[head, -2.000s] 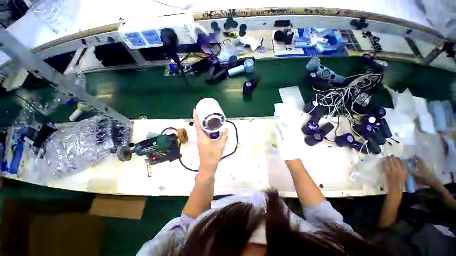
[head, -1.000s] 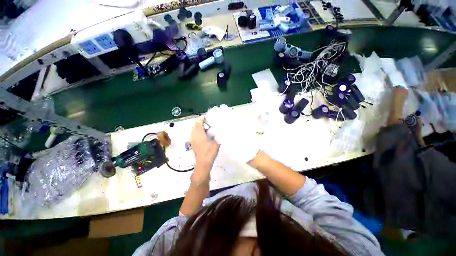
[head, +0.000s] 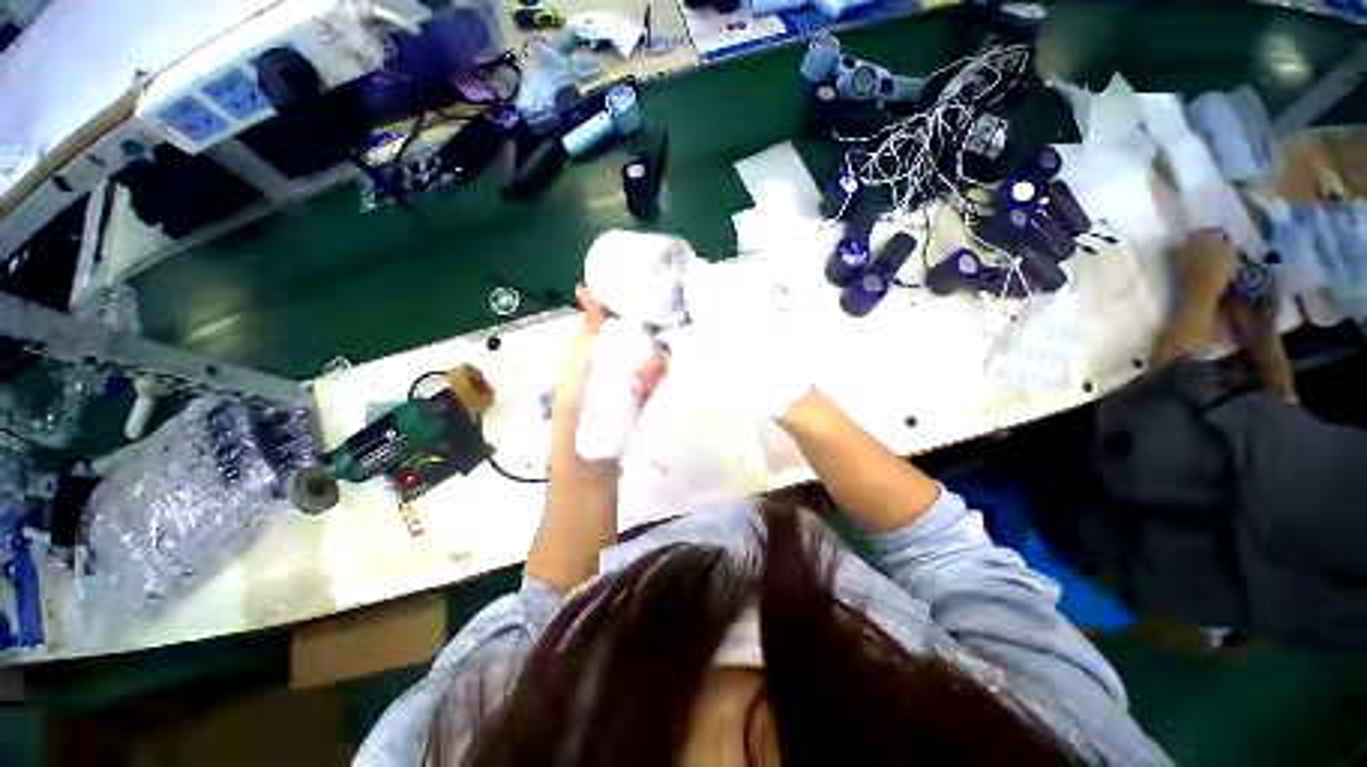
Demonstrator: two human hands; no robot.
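Observation:
A white hair dryer body (head: 636,279) with a pale handle is held up over the bench, barrel on top and handle pointing down. My bare left hand (head: 589,367) is closed around its handle. My right hand (head: 757,337) wears a white glove and is just right of the barrel. It blends into the bright bench, so its fingers and whether it touches the barrel cannot be made out.
A green bench grinder (head: 409,447) stands left, beside bubble wrap (head: 197,492). Dark hair dryer bodies (head: 876,274) and tangled white cords (head: 951,143) lie right. A co-worker's hand (head: 1199,285) is at far right. Beyond is a green surface (head: 405,270).
The view has swung right. The white body was held with its round end facing up; now it is upright, its handle showing. My gloved hand has come from the right to beside it.

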